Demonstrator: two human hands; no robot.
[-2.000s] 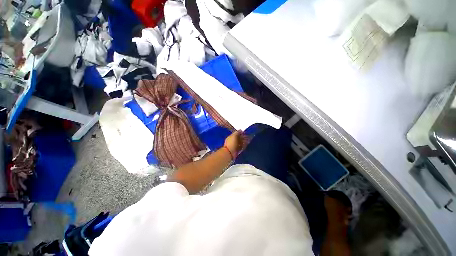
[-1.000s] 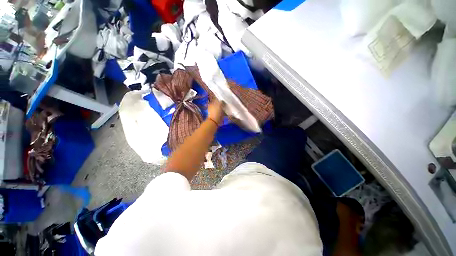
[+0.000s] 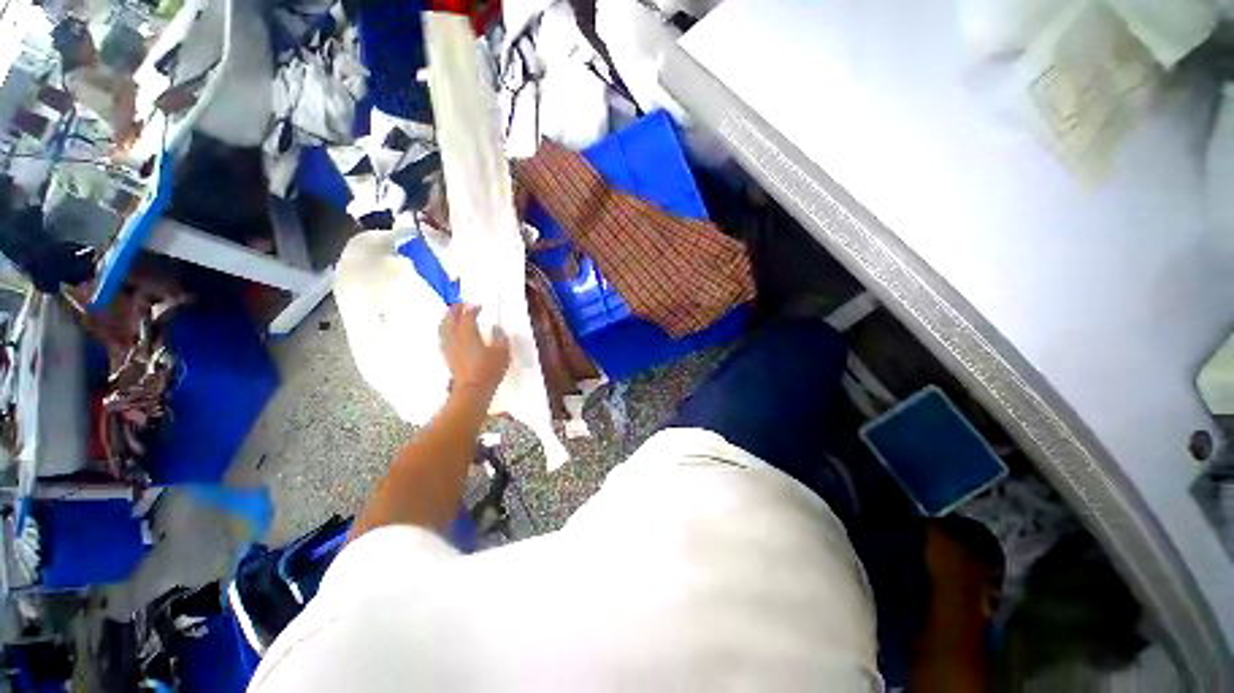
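My left hand (image 3: 474, 352) is shut on a long white strip (image 3: 476, 203), holding it upright in the picture, left of the blue crate. The strip hides most of the tied plaid bundle (image 3: 562, 345); its brown checked lower part shows to the right of the strip. A long red-brown plaid panel (image 3: 647, 257) lies slanted on the blue crate (image 3: 660, 149). My right hand cannot be made out; a brown, skin-like shape at the lower right is too unclear to name.
A white table (image 3: 866, 163) with a measuring scale along its edge stands at the right, with a pale drawn-on piece (image 3: 1089, 95) on it. A blue tray (image 3: 934, 450) is under the table. A white sack-like heap (image 3: 386, 318) and black-and-white pieces (image 3: 386, 163) lie around the crate.
My left hand has moved left, carrying the white strip off the plaid panel and across the tied bundle. The plaid panel is now uncovered on the crate. The view has shifted slightly.
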